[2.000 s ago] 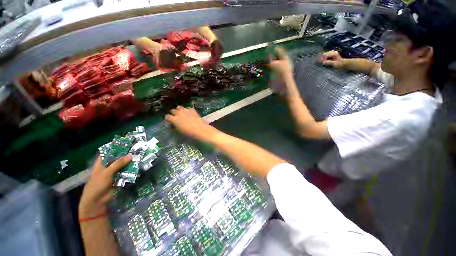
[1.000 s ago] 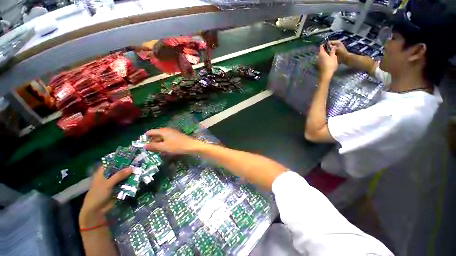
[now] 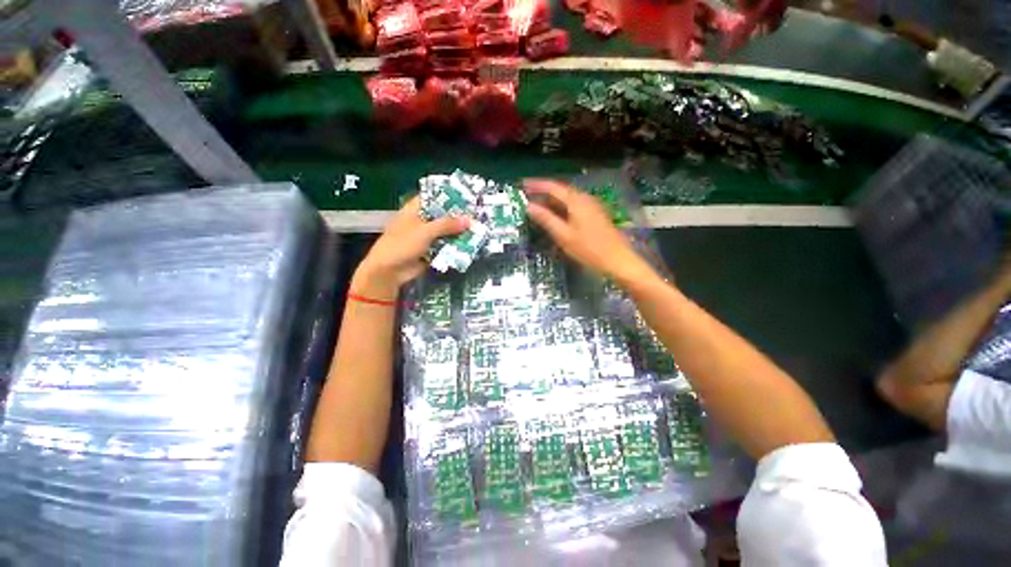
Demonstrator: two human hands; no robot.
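My left hand (image 3: 401, 249) holds a fanned handful of green and white circuit boards (image 3: 471, 218) above the far left part of the blister tray. My right hand (image 3: 577, 227) is at the right edge of that handful, fingers bent, its fingertips close to or touching the boards; whether it grips one cannot be told. The clear blister tray (image 3: 543, 410) lies below both hands, with rows of green boards showing in its pockets and bright glare on the plastic. Part of its far end is hidden by my hands.
A tall stack of blister trays (image 3: 144, 366) stands at the left. Beyond the pale rail (image 3: 743, 216) lie a loose board pile (image 3: 687, 122) and red bubble bags (image 3: 449, 55). At the right are a neighbour's arm (image 3: 953, 343) and tray stack (image 3: 926, 222).
The view has swung left, bringing the left tray stack into sight. My right hand came back from beside the board pile to the handful, where it stays. My left hand still holds the boards.
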